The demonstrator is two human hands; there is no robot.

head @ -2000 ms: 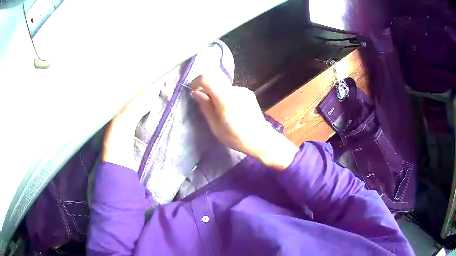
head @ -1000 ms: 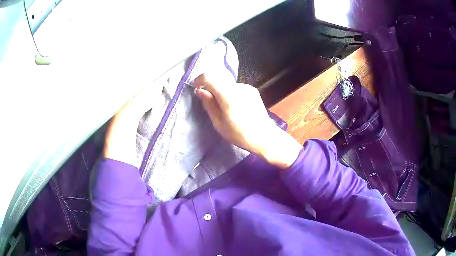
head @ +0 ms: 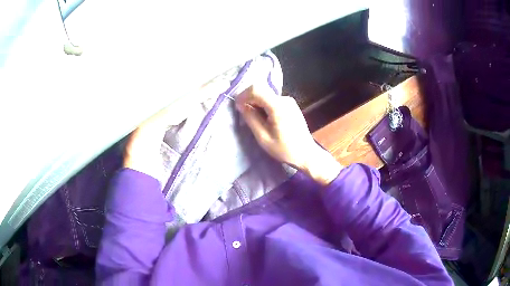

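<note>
A garment lies in the lap with its pale grey-white side outward and runs up to the table edge. A narrow purple seam strip crosses it diagonally. My right hand is over the garment, its thumb and forefinger pinched on a thin bright needle-like tool whose end meets the purple strip. The tool's exact kind cannot be told. My left hand is at the left side of the garment; its fingers are hidden by glare, the table edge and cloth, so its grip cannot be seen.
The overexposed white table fills the upper left. A wooden board beside a dark cavity is right of the lap. A silvery tangle lies on a dark garment piece. Dark stitched garments hang at lower left.
The view has shifted, so the scene sits slightly lower and further right. The right hand stays by the seam with the tool, its fingers a little more spread from the palm.
</note>
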